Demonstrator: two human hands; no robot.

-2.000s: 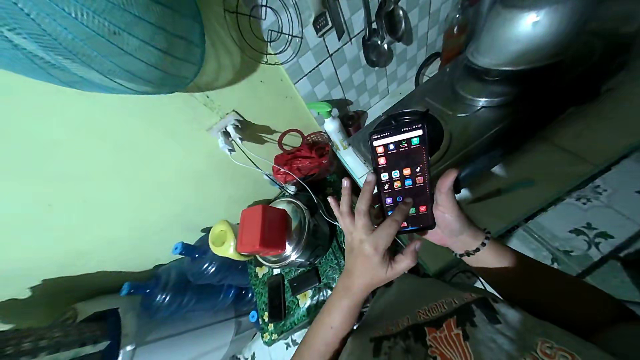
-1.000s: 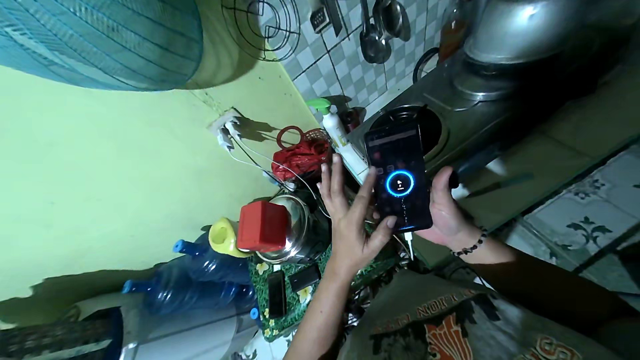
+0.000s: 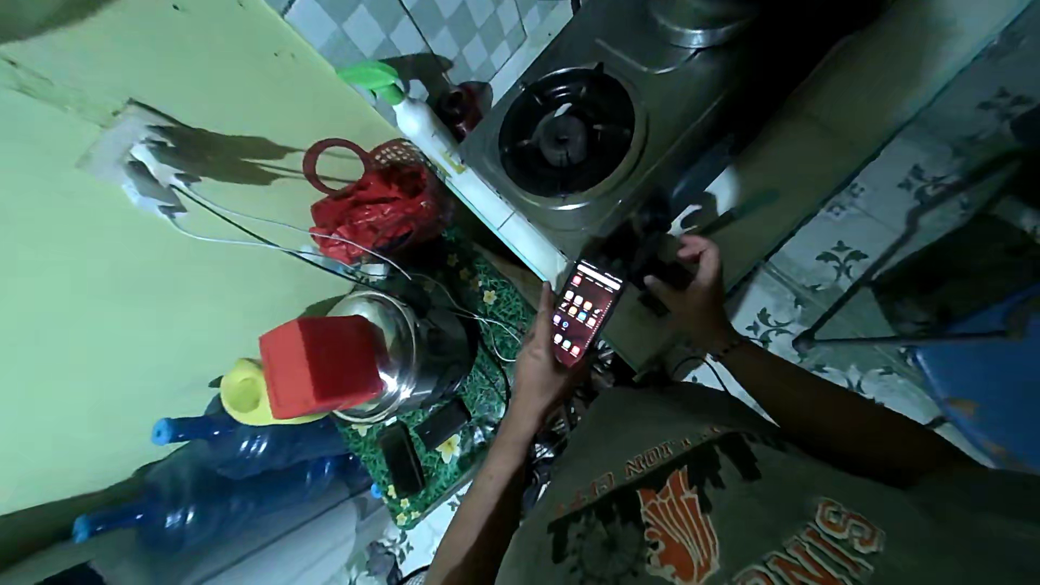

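Note:
My left hand [image 3: 543, 357] holds a smartphone [image 3: 587, 313] whose lit screen shows rows of app icons. The phone is tilted, below the front corner of a gas stove [image 3: 601, 207]. To the right of the phone, my right hand [image 3: 695, 288] is raised near the stove's dark front edge, its thumb and fingers bent around or beside something dark. Whether it grips that thing is unclear in the shadow. A round burner [image 3: 566, 134] lies above both hands. A dark bracelet [image 3: 727, 348] circles my right wrist.
Left of me, a red container [image 3: 321, 366] rests on a steel pot [image 3: 406, 353]; two dark phones [image 3: 400, 459] lie on a green flowered cloth. A spray bottle [image 3: 426, 126] and a red plastic bag [image 3: 374, 213] are beyond. Cables run from the wall socket [image 3: 150, 166]. Blue water jugs [image 3: 236, 504] lie lower left.
My right hand has let go of the phone and moved to the stove's front edge. My left hand, which was touching the screen, now holds the phone. The view has shifted closer to the stove.

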